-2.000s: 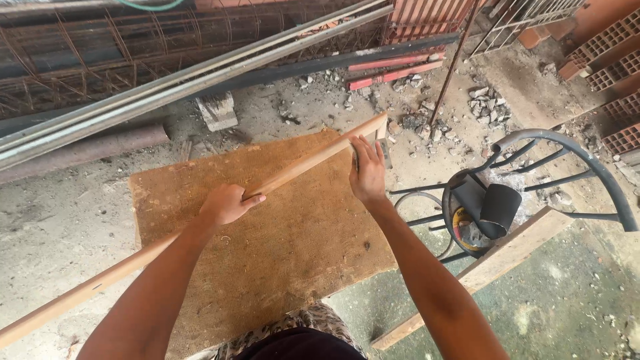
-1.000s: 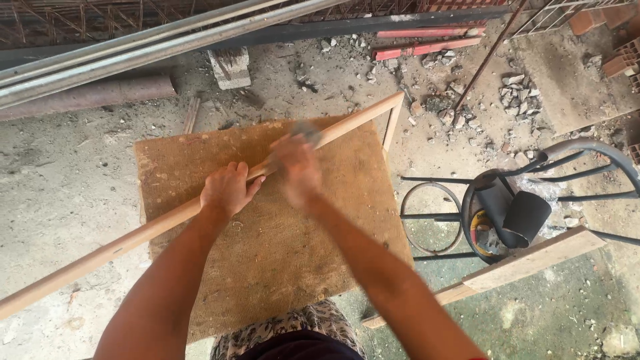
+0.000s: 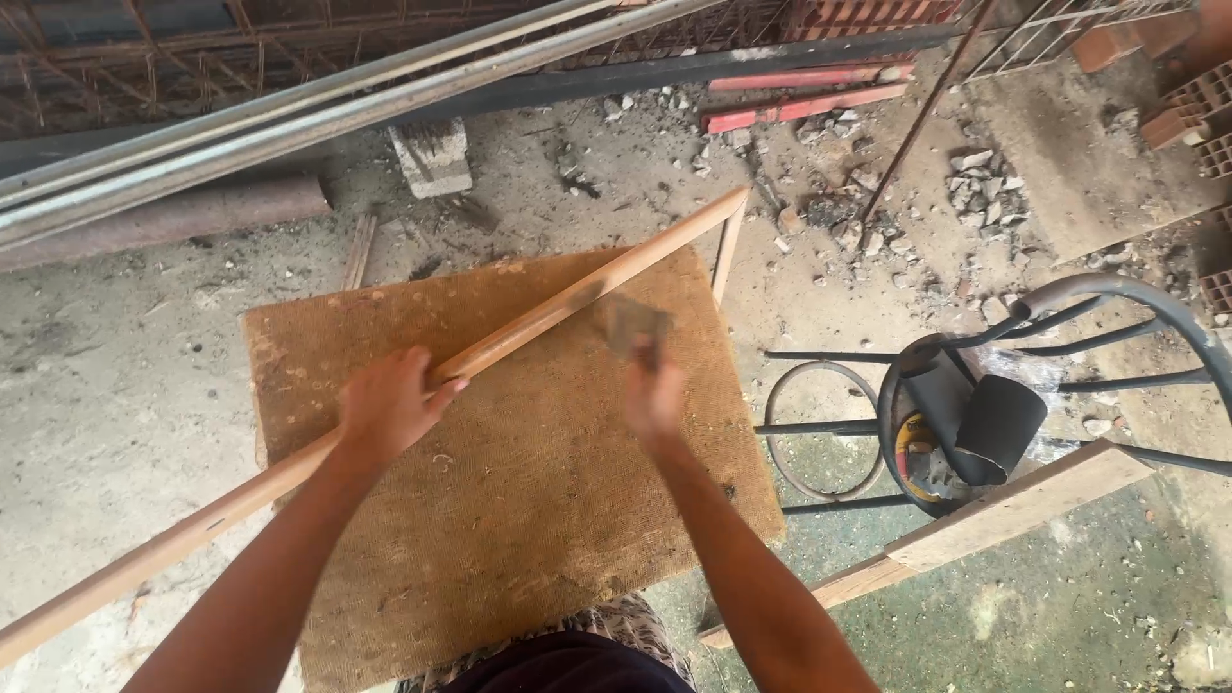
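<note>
A long wooden strip of a frame (image 3: 577, 289) lies diagonally over a worn brown board (image 3: 539, 462), and a short wooden piece (image 3: 728, 252) joins its far right end at an angle. My left hand (image 3: 390, 399) grips the strip left of the board's middle. Just right of the strip, my right hand (image 3: 654, 385) holds a small greyish sheet or pad (image 3: 635, 325), blurred by motion; it looks like folded sandpaper, though its kind is not certain. Whether the pad touches the wood cannot be told.
To the right lies an upturned metal chair (image 3: 1088, 289) with a roll of dark abrasive sheet (image 3: 1001, 428) on it. A wooden plank (image 3: 1020, 505) leans beside it. Metal profiles (image 3: 385, 91), a concrete block (image 3: 433, 159), red bars (image 3: 808, 104) and rubble (image 3: 984, 188) lie beyond the board.
My right hand has moved from the strip's far end back toward me, now to the right of the strip. My left hand stays on the strip.
</note>
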